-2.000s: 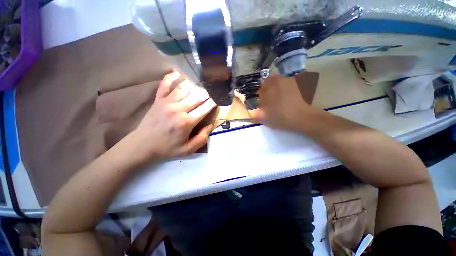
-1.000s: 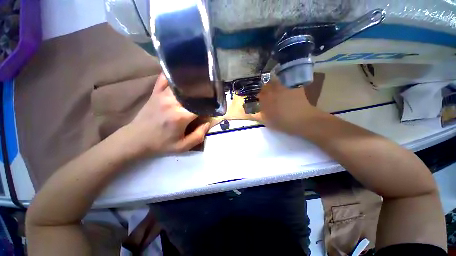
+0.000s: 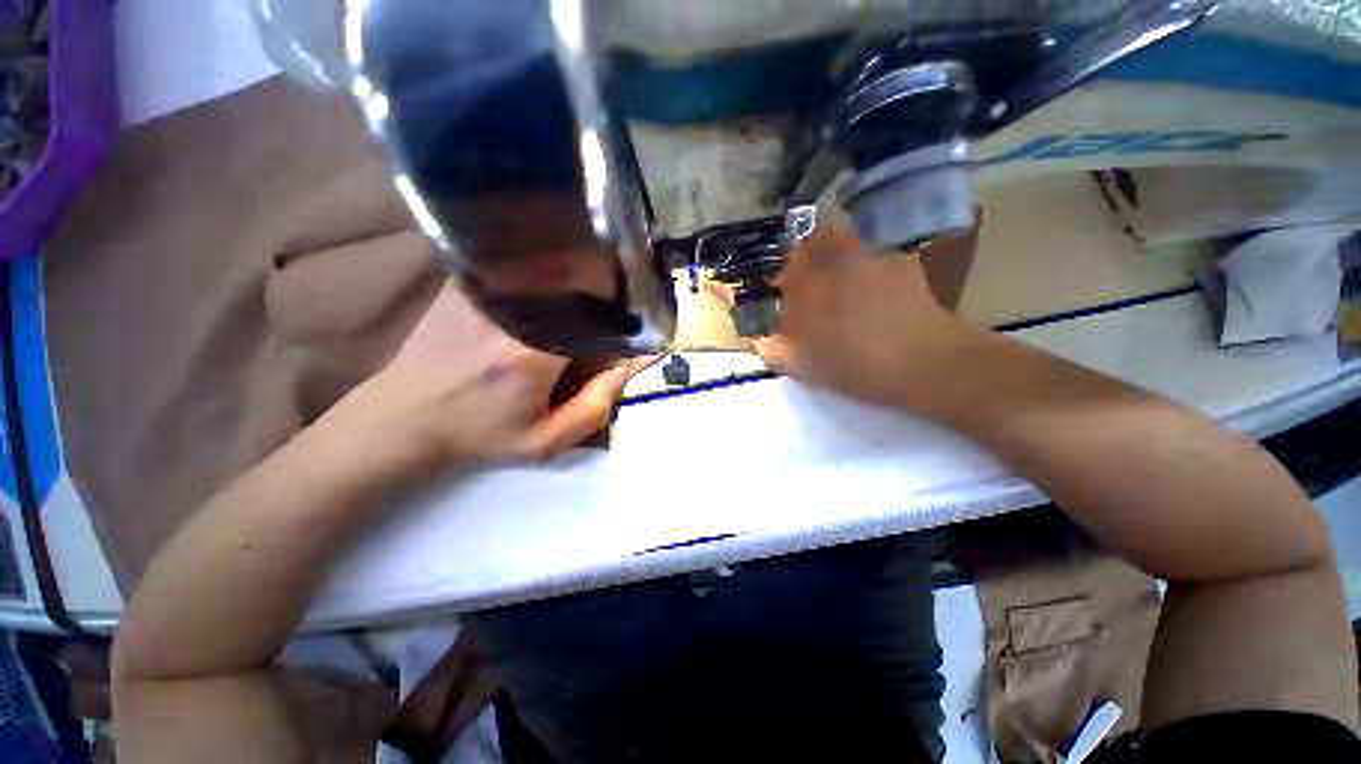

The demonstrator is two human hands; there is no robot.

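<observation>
A large brown garment panel lies left of the needle, with a folded brown piece on it. My left hand rests on the cloth left of the needle, thumb and fingers pinching its edge; the shiny metal guard hides part of it. My right hand presses the cloth right of the needle, its fingers partly hidden under the machine head. The cloth between the hands is brightly lit under the presser foot. The exact grip of the right fingers is hard to see.
The white sewing machine head with its grey tension knob hangs close above. A purple basket stands at upper left. A whitish scrap lies at right. Brown stitched pieces are below the table edge.
The view has moved closer to the machine head, so the metal guard looks larger and covers more of my left hand. Both hands stay nearly in place beside the needle.
</observation>
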